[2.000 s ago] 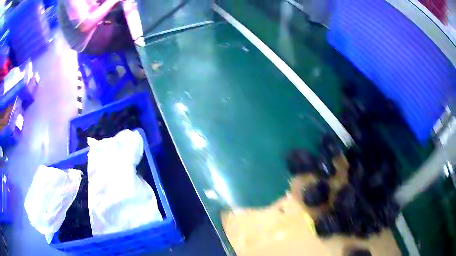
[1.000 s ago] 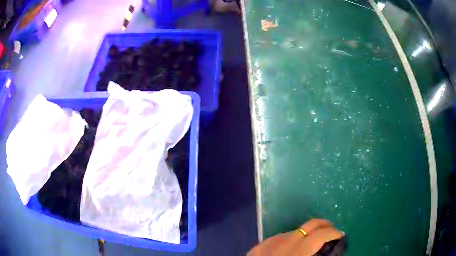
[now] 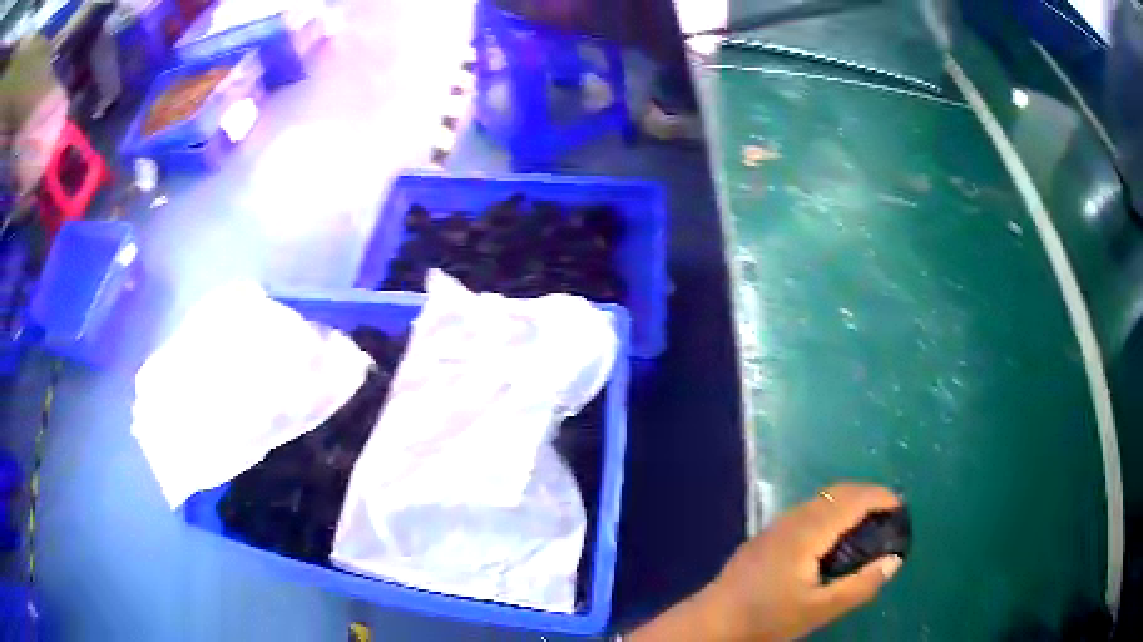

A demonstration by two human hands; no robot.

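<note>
My left hand (image 3: 802, 564), bare with a ring, reaches in from the bottom edge over the green bench (image 3: 877, 339). It is closed around a black, rough-surfaced round part (image 3: 867, 544), held between the fingers above and the thumb below. The palm side is hidden. My right hand is not in view. A blue crate (image 3: 613, 464) left of the bench holds many black parts (image 3: 295, 483), partly covered by two crumpled white bags or cloths (image 3: 470, 426) (image 3: 238, 389).
A second blue crate (image 3: 652, 263) of black parts stands behind the first. Beyond it are a blue stool (image 3: 552, 82) and a foot. Further left are a small blue bin (image 3: 85, 289), a red object (image 3: 73, 173) and a crate of brownish parts (image 3: 182, 100). A pale rail (image 3: 1065, 276) runs along the bench.
The view has swung left from the pile of black parts and cardboard mat, now out of frame. My left hand came into view holding the black part and shows more fully than one second ago.
</note>
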